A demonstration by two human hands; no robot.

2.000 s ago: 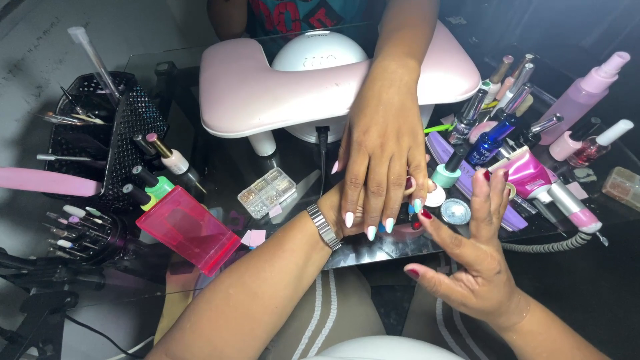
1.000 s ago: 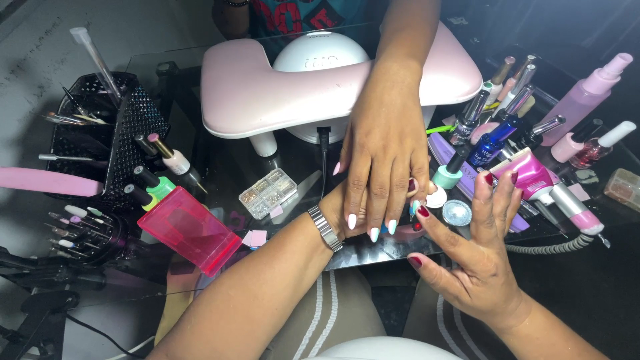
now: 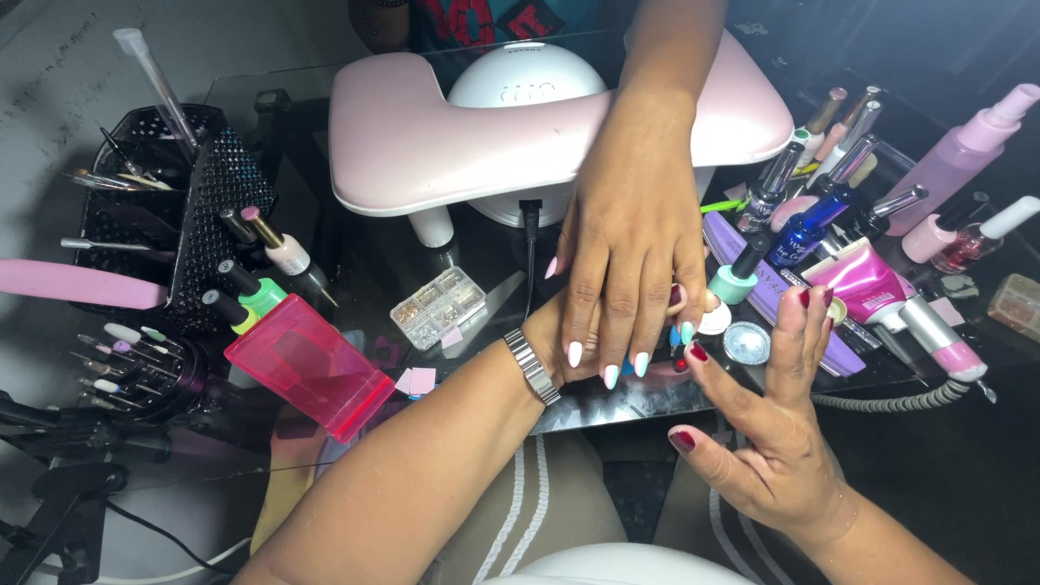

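The other person's hand lies palm down over my left hand, its nails painted white and pale mint. My left hand is mostly hidden beneath it and supports it from below; a metal watch band circles that wrist. To the right, my right hand is raised with fingers spread and dark red nails, its index fingertip close to the other person's mint-nailed finger. Nothing is seen held in it. A mint polish bottle with a black cap and a round pot of glitter are just beyond.
A pink armrest crosses the glass table in front of a white nail lamp. Bottles, a pink tube and an electric nail file handpiece crowd the right. On the left are a red plastic box, black organizer and bead case.
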